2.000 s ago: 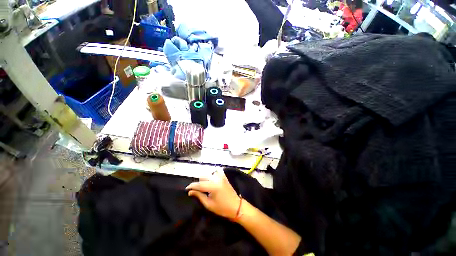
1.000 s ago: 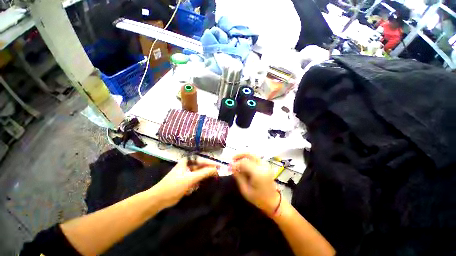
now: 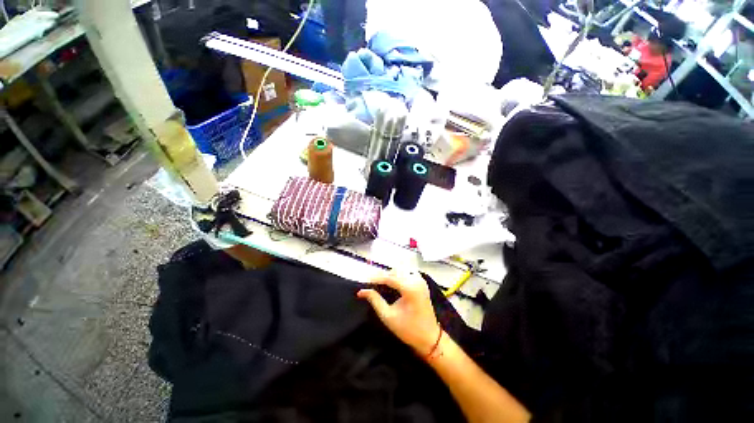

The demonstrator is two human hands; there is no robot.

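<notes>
A black garment [image 3: 248,330] with a dotted pale line across it lies over my lap, up to the white table's edge. My right hand [image 3: 403,307], with a red string at the wrist, is over its upper edge by the table. The thumb and forefinger are apart with nothing visible between them; the other fingertips are hard to make out. A small whitish piece [image 3: 408,259] with a red spot above it is just beyond the fingers. My left hand is out of the picture.
A striped bundle [image 3: 325,212], brown cone [image 3: 320,162], black cones [image 3: 408,187] and steel flask [image 3: 385,132] stand on the table [image 3: 273,161]. Yellow-handled scissors or snips [image 3: 457,283] lie right of my hand. A tall dark garment pile [image 3: 620,248] is at the right.
Both hands were together at the table edge around a small pale thing one second ago. My left hand has since left the picture, and my right thumb and forefinger have parted.
</notes>
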